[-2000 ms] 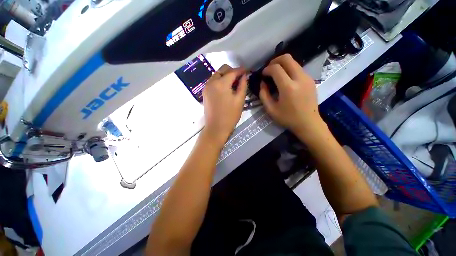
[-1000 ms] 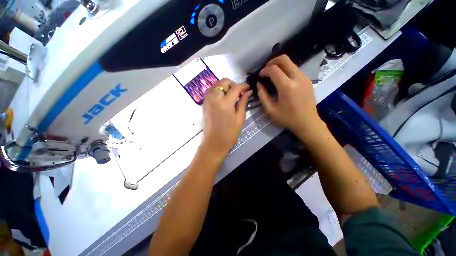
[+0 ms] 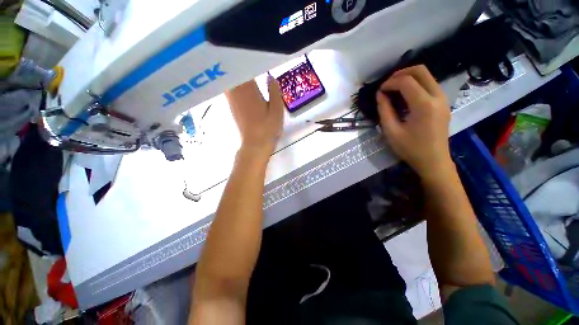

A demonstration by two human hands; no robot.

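Observation:
My right hand (image 3: 416,117) has its fingers curled on the end of a fuzzy black bundle (image 3: 368,101), right of the phone. My left hand (image 3: 257,117) reaches up left of the phone; its fingertips are hidden behind the machine head, so I cannot tell if it holds anything. The phone (image 3: 299,86) lies on the tabletop with its screen lit. Slim dark metal thread snips (image 3: 343,125) lie between the hands, beside the bundle. The white JACK machine head (image 3: 190,82) stands over the bed, with the presser foot area (image 3: 170,145) at the left.
A grey measuring scale (image 3: 305,181) runs along the front table edge. Dark scissors loops (image 3: 492,71) lie at the far right. A blue plastic basket (image 3: 508,203) holding cloth stands right of the table. A red item (image 3: 60,282) and cloth are at the lower left.
My left hand has moved away from the right hand and the bundle, to the left of the phone. The snips are now uncovered. The view has shifted, and the phone screen shows a different picture.

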